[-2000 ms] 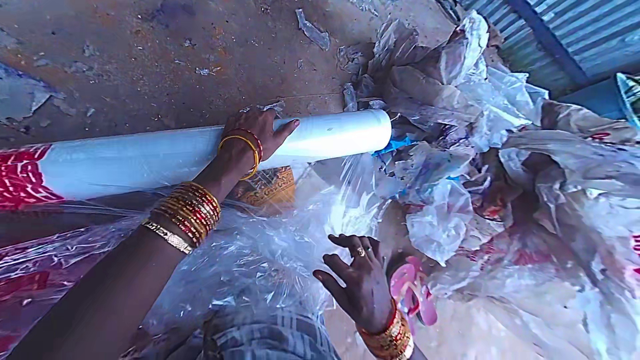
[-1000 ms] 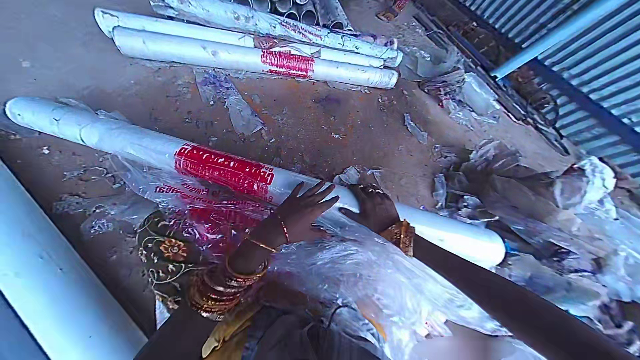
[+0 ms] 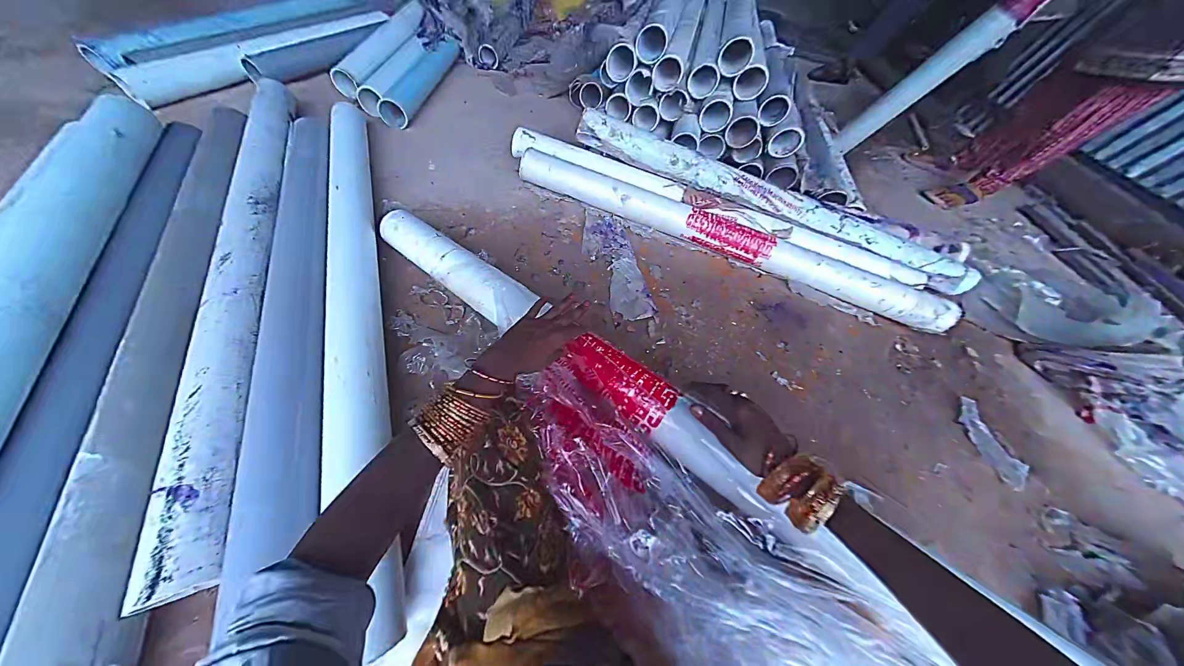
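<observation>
A long white roll (image 3: 462, 268) with a red printed band (image 3: 620, 379) runs diagonally from the middle left to the lower right. My left hand (image 3: 541, 338) lies over the roll just left of the red band, its fingers partly hidden by blur. On the other side of the band, my right hand (image 3: 740, 425) rests against the roll's upper side, fingers bent. Whether either hand grips the roll cannot be told. Crumpled clear plastic film (image 3: 684, 555) spreads from the red band over the near side. Patterned cloth (image 3: 509, 499) shows between my arms.
Large pale tubes (image 3: 351, 277) lie side by side at the left. Wrapped white rolls (image 3: 647, 199) lie beyond my hands, before a stack of hollow tubes (image 3: 717, 111). Plastic scraps (image 3: 994, 444) litter the floor at the right, near corrugated metal sheet (image 3: 1142, 139).
The view has swung widely toward the left, showing the large tubes. My left hand, farther right along the roll and past the red band one second ago, is now on the band's left side.
</observation>
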